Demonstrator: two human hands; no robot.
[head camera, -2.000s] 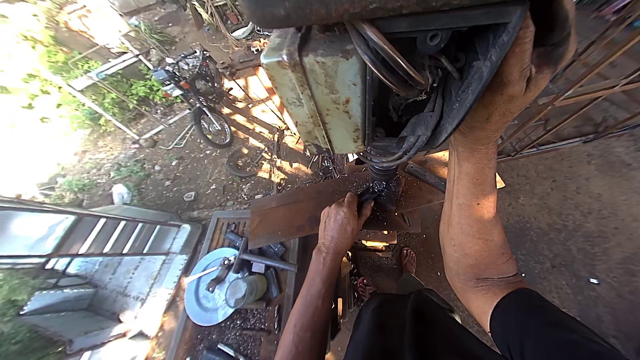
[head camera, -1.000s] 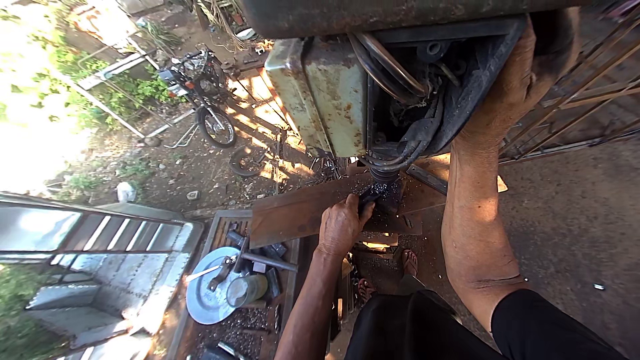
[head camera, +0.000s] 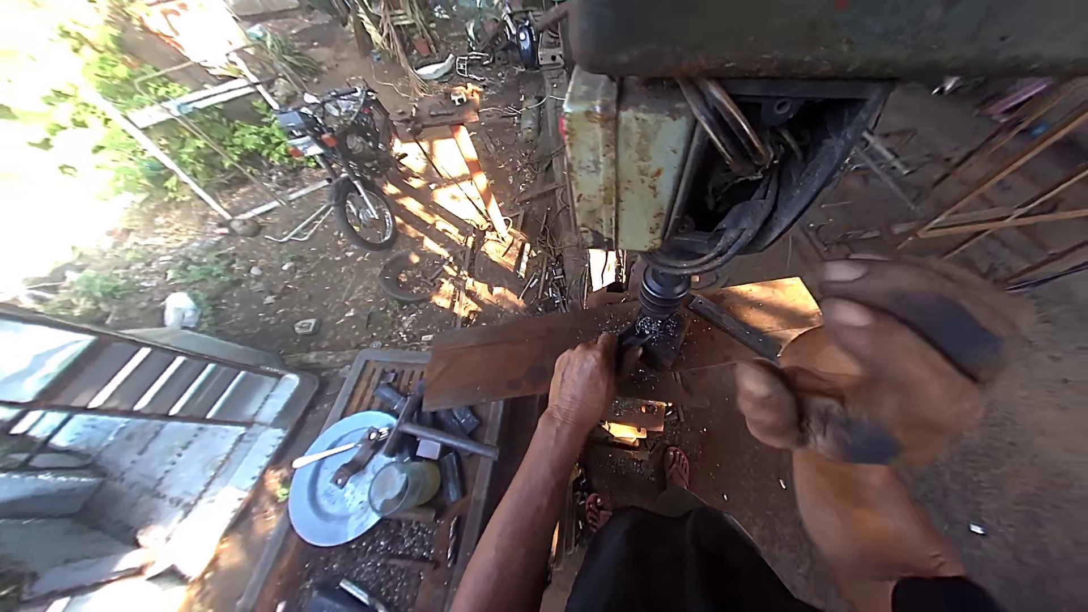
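Observation:
A machine that looks like a drill press, with a rusty pale-green housing, stands over a brown metal plate. Beneath its dark round chuck or spindle is a dark metal block strewn with shiny chips. My left hand is closed on a dark piece against the block's left side; what the piece is, I cannot tell. Blurred and raised at the right, my right hand has curled fingers with dark smudges on them. It is apart from the machine, and nothing can be made out in it.
Left of the plate, a bench strewn with chips bears a light-blue plate, a glass jar and metal bars. A motorcycle stands on the dirt beyond. Rusty metal frames are at the right; sandaled feet show below.
My right hand has come away from the machine's right side and moved down, nearer the camera. My left hand keeps its place beside the block. The view has shifted somewhat.

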